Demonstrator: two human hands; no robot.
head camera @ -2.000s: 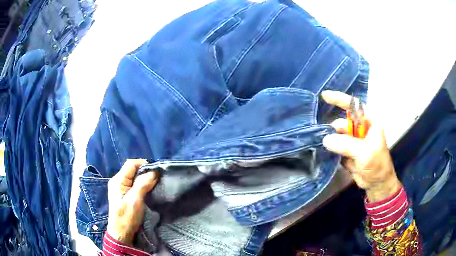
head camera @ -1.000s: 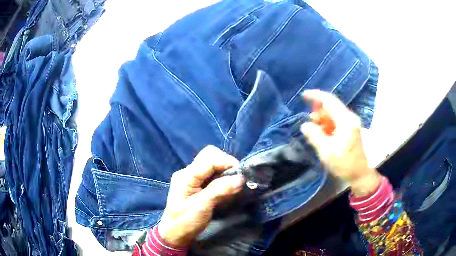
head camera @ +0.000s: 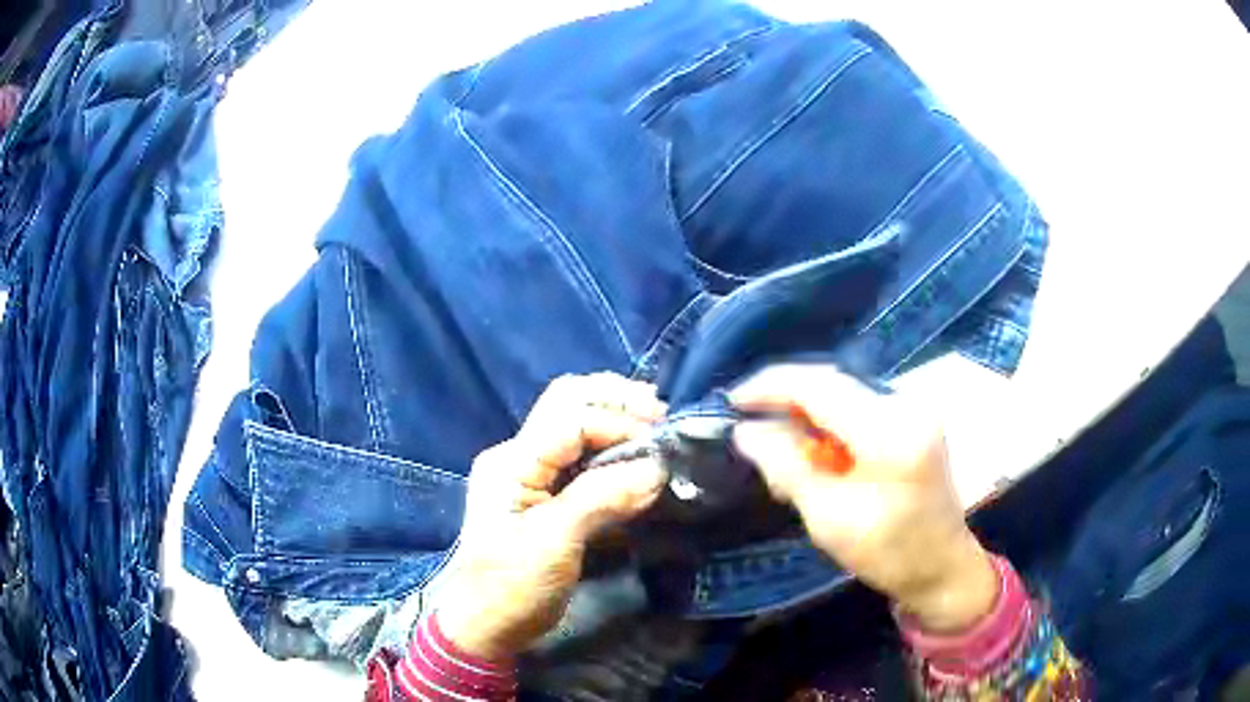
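Note:
A dark blue denim jacket with pale stitching lies in front of me, its grey-blue inside showing near my hands. My left hand pinches the jacket's neck edge near the collar, beside a small white spot, possibly the label. My right hand is close to the right of it at the same edge, slightly blurred. It holds thread snips with an orange handle; the blades are hard to make out. A cuff or band with a metal button lies at the left.
A heap of blue denim garments lies at the left. The jacket rests on a white table with a curved-looking edge. More dark denim is below the edge at the right.
My left hand has moved right along the edge to the neck area. My right hand has come left and down to meet it. The collar flap has shifted, and the jacket appears slightly further right.

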